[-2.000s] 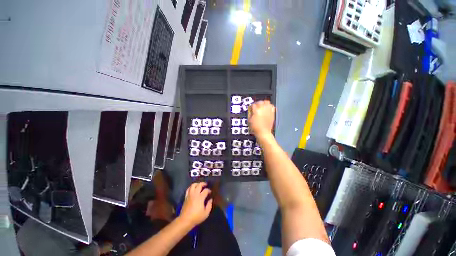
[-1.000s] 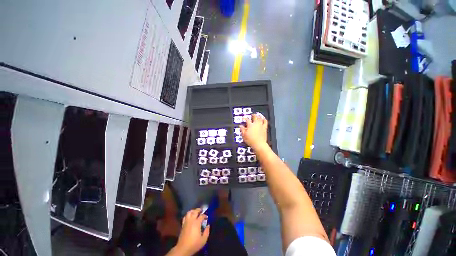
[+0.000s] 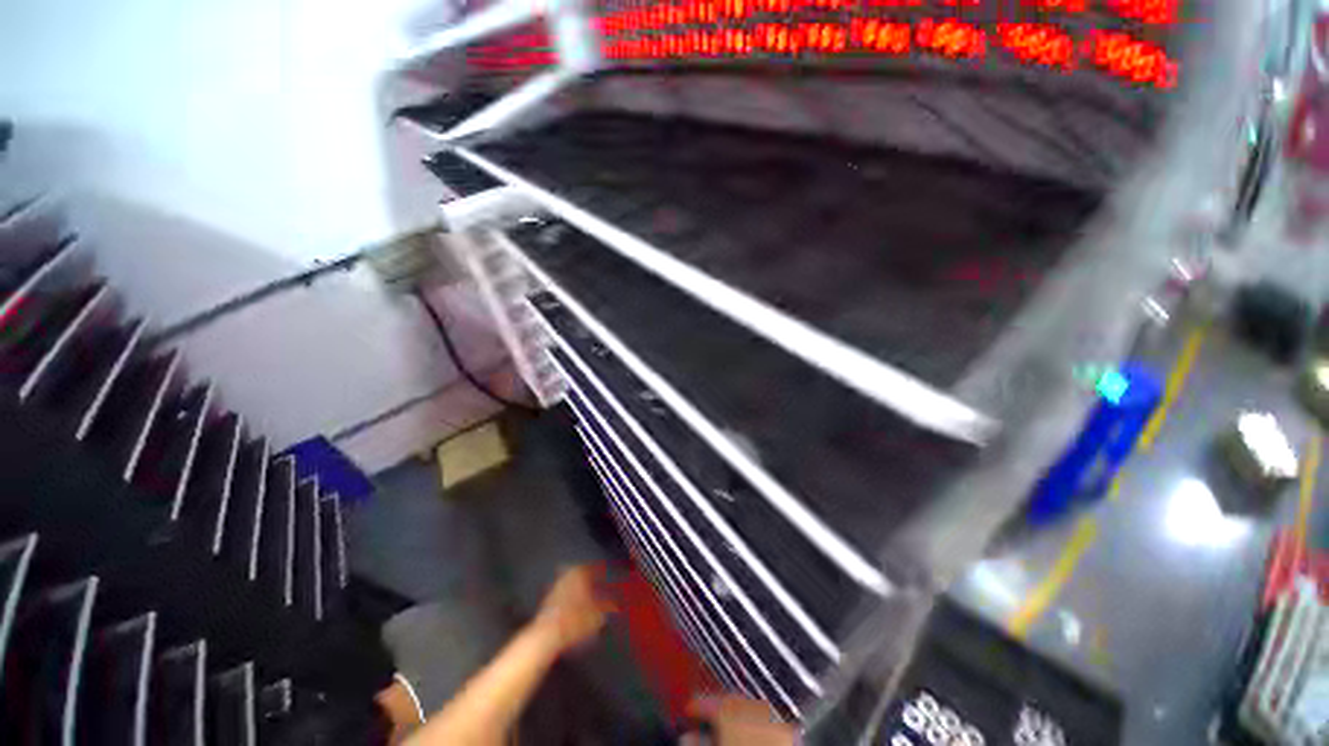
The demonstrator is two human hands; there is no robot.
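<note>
The aging rack shelves fill the middle, black surfaces with white edges; one shelf (image 3: 816,219) is nearest. My left hand (image 3: 576,605) is low in the picture, left of the stacked shelf edges, small and blurred; its fingers and any content cannot be made out. What looks like my right hand (image 3: 741,720) is cut off by the bottom edge, beside the lower shelf edges, and is blurred. A black compartment tray (image 3: 1042,673) is cut off at the bottom right, with white electronic units (image 3: 940,720) in its pockets.
Red glowing meters (image 3: 875,37) line the top. Another rack with stacked shelf edges (image 3: 182,452) stands at the left. A yellowish box (image 3: 474,453) and a blue object (image 3: 328,469) lie between the racks. A blue stool (image 3: 1093,445) stands by the yellow floor line.
The view has swung from the tray and aisle to the rack shelves and meters. The tray now shows only at the bottom right, and my right hand is away from its pockets.
</note>
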